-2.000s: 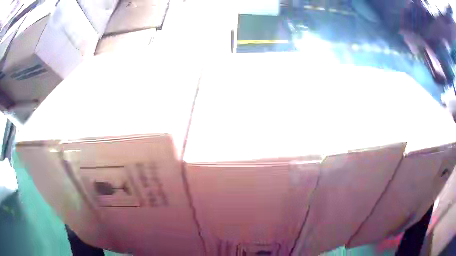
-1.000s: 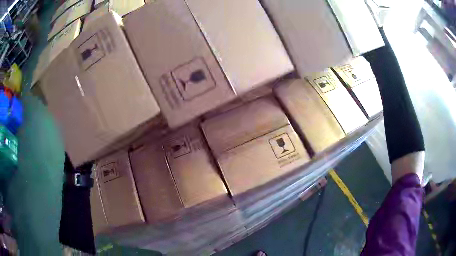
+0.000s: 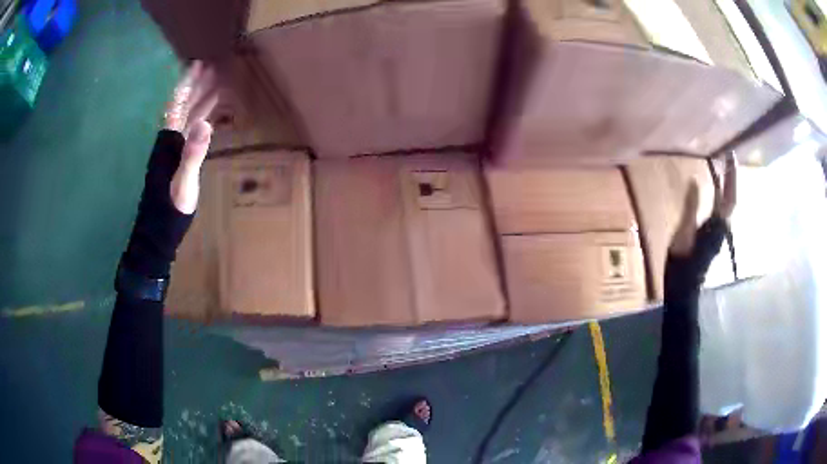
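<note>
A row of brown cartons (image 3: 408, 240) with wine-glass marks lies across the middle, on top of a load wrapped in clear film (image 3: 363, 349). More cartons (image 3: 390, 82) sit on them at the back, stacked higher. My left hand (image 3: 189, 136) is open at the left end of the cartons, fingers pointing away from me, thumb apart. My right hand (image 3: 705, 213) is open and blurred in front of the right part of the row. Neither hand holds anything. Whether the right fingertips touch a carton cannot be told.
The green floor has a yellow line (image 3: 602, 390) and a dark cable (image 3: 521, 399). My feet show at the bottom, in front of the load. Blue (image 3: 53, 23) and green (image 3: 20, 77) crates are at the upper left. Another film-wrapped load (image 3: 762, 335) is at the right.
The upper cartons, between my arms a second ago, now sit farther back on the stack. My hands have come into view, off them. The view has turned down, showing my feet.
</note>
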